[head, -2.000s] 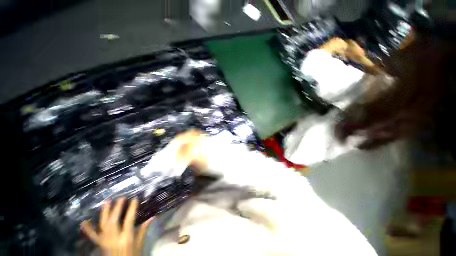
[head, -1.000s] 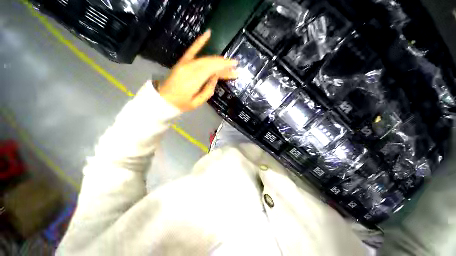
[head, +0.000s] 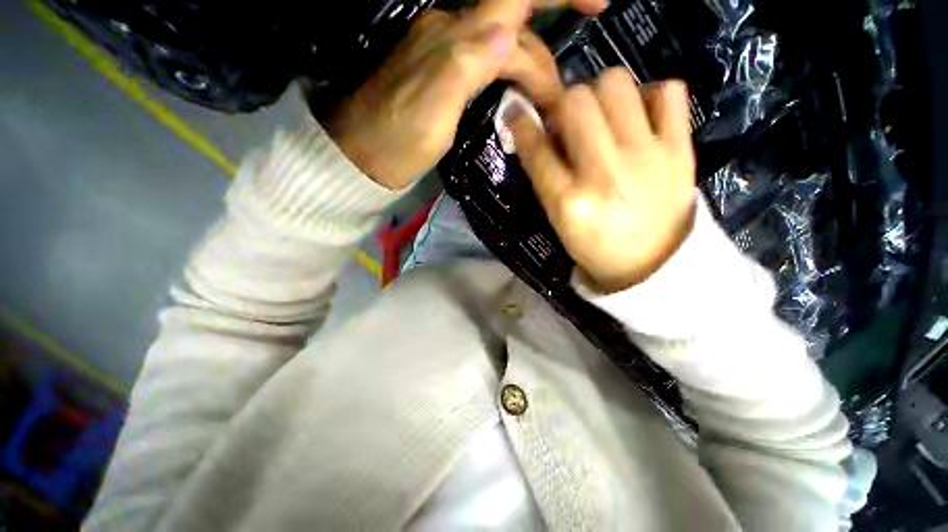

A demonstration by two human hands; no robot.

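Observation:
My left hand (head: 416,99) is at the top centre, back up, its fingers reaching over the near left corner of the black printed units. I cannot tell whether it holds anything. My right hand (head: 619,177) is just right of it, fingers bent, with a small white wad (head: 514,116) pinched at its fingertips against the units' edge. The black units (head: 541,247) show small white print along the near side. Crinkled clear film (head: 800,229) lies over the units to the right. The area under both hands is hidden.
A film-wrapped black pile (head: 198,57) stands at the upper left. A grey floor with a yellow line (head: 156,104) runs below it. A red object (head: 400,241) is beside my body. A blue object (head: 47,431) is at the lower left, and dark equipment at the right edge.
My left hand has moved slightly up and over the units' corner. My right hand, not visible a second ago, is now beside it with the white wad.

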